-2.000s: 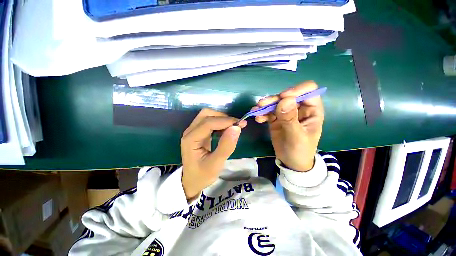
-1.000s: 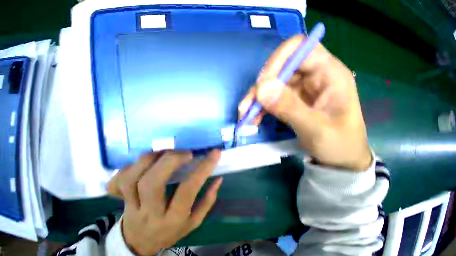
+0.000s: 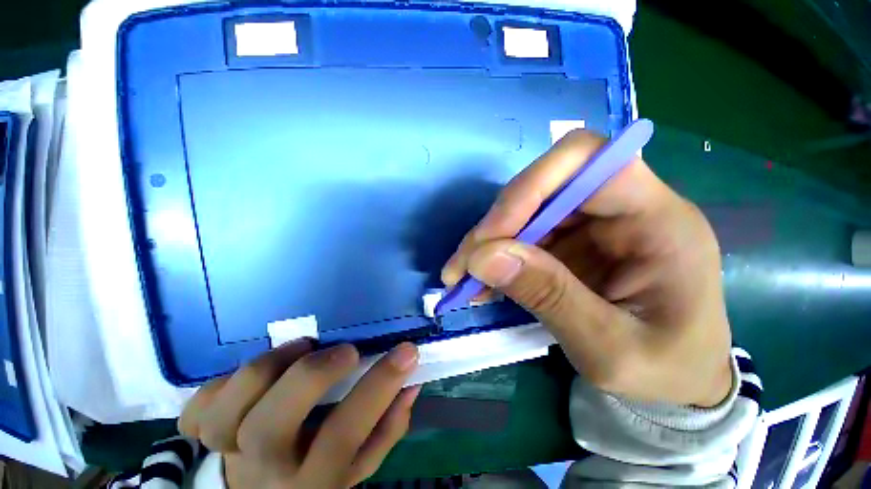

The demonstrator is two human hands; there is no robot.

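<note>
A blue tablet back cover with a dark inner panel lies inside up on white sheets. White adhesive patches sit on its inside. My right hand holds the purple tweezers slanted, their tip at the cover's near inner edge beside a small white patch. I cannot make out a piece at the tip. My left hand rests with bent fingers along the cover's near edge, left of the tip; whether it grips the rim is unclear.
White interleaving sheets stick out under the cover. A second stack with a blue cover stands at the far left, cut off by the picture's edge. The green bench extends right. A white frame shows at the lower right.
Two seconds ago both hands met at the tweezer tip over the bench. They moved to the cover's near edge. Since one second ago, the cover appears larger and the tip remains near that edge.
</note>
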